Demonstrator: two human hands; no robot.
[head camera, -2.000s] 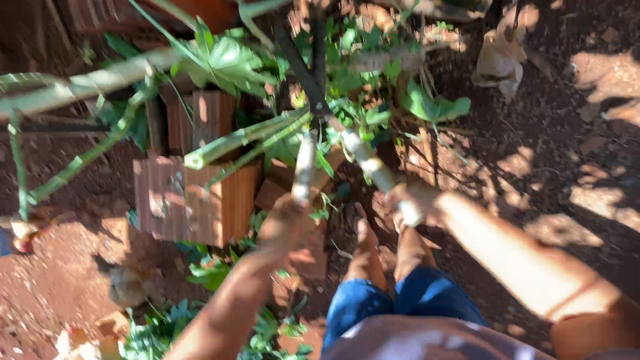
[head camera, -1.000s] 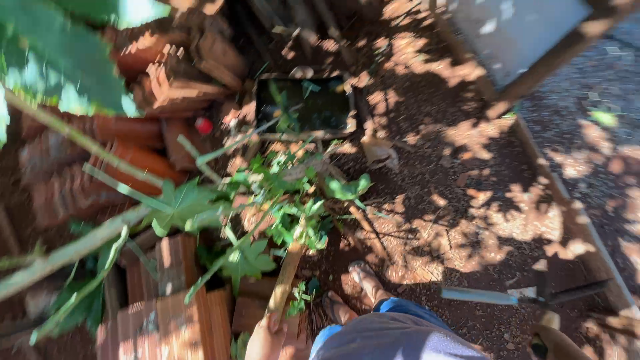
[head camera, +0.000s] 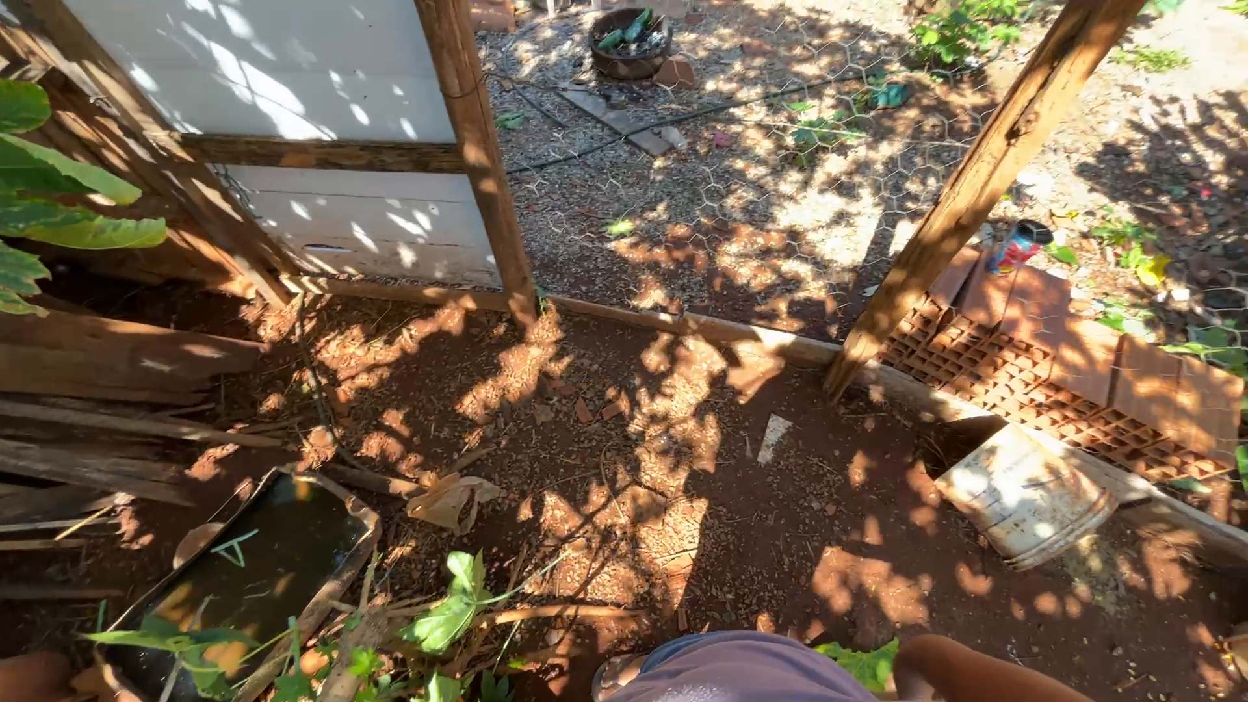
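Observation:
Neither of my hands shows in the head view; only part of my bare right arm (head camera: 975, 671) enters at the bottom edge, its hand out of sight. Beside my shirt, at the lower left, leafy green stems (head camera: 453, 609) lie over brown branches. A rectangular basin of dark water (head camera: 255, 556) stands left of them, with a small cut green stem floating in it. A dry crumpled leaf or scrap (head camera: 453, 502) rests on the soil near the basin's corner.
Wooden posts (head camera: 487, 166) and wire mesh rise from a low board (head camera: 682, 322) across the ground. A dirty white bucket (head camera: 1029, 497) lies tipped at the right, near stacked hollow bricks (head camera: 1082, 370). Old planks (head camera: 88, 429) lie at the left.
The view has swung far round toward the fence. Two seconds ago both hands were on cut plant stems; one second ago a hand held a stem. Both hands have left the view.

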